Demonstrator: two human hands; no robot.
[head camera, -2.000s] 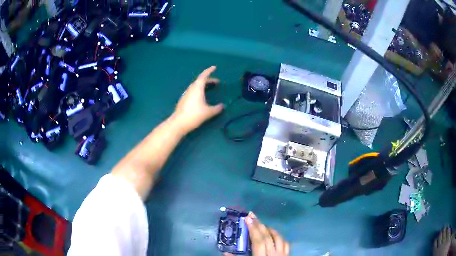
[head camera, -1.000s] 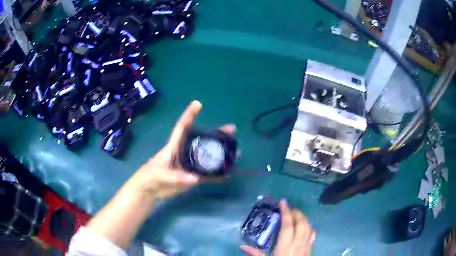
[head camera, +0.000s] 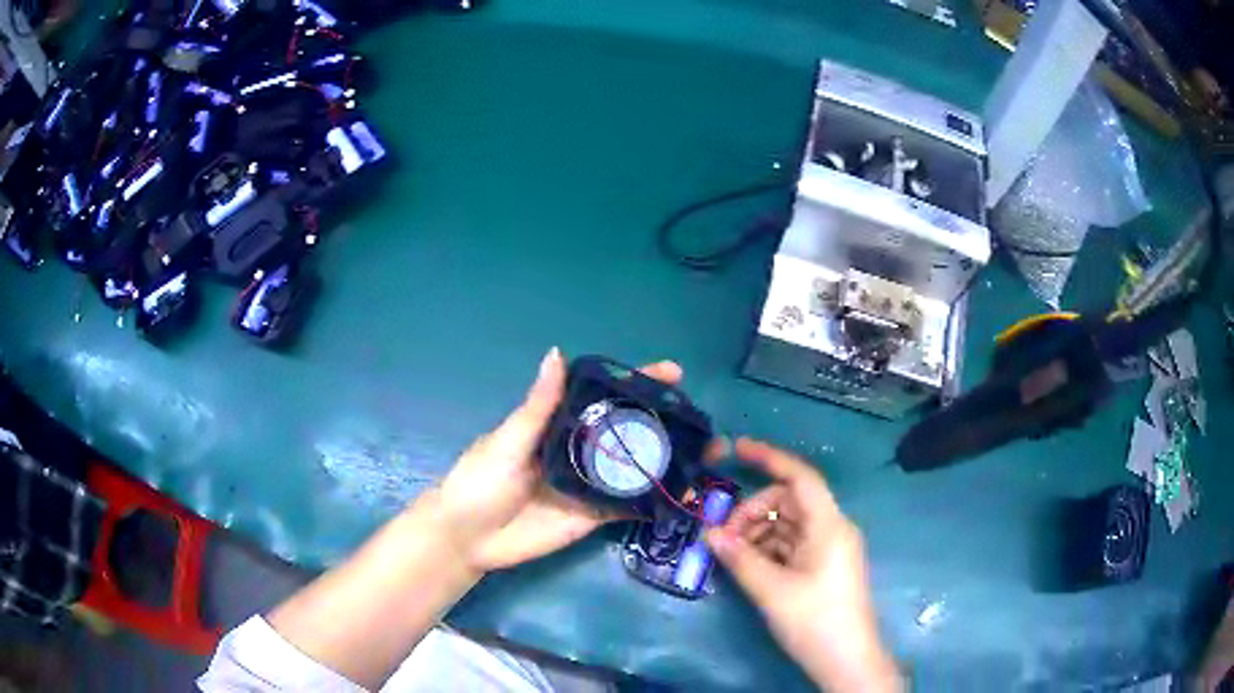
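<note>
My left hand (head camera: 508, 494) holds a black speaker housing (head camera: 575, 393) with a round grey-white centre facing up. My right hand (head camera: 792, 542) is just right of it, thumb and fingertips together on thin red lead wires (head camera: 663, 490). A small pale connector shows at these fingers. The inner chassis (head camera: 660, 544) with a blue-violet battery cell (head camera: 692, 566) lies below the housing on the green mat, partly hidden by the housing and my right fingers.
A silver-white screw feeder (head camera: 866, 271) stands right of centre, a looped black cable (head camera: 697, 230) beside it. A black electric screwdriver (head camera: 1015, 399) is at right, above a separate speaker unit (head camera: 1121, 532). Part-assembled units (head camera: 250, 237) are heaped upper left. A red stool (head camera: 190, 575) is lower left.
My left hand took the round-centred unit from beside the feeder and brought it over the chassis. My right hand has let go of the chassis and moved to the wires.
</note>
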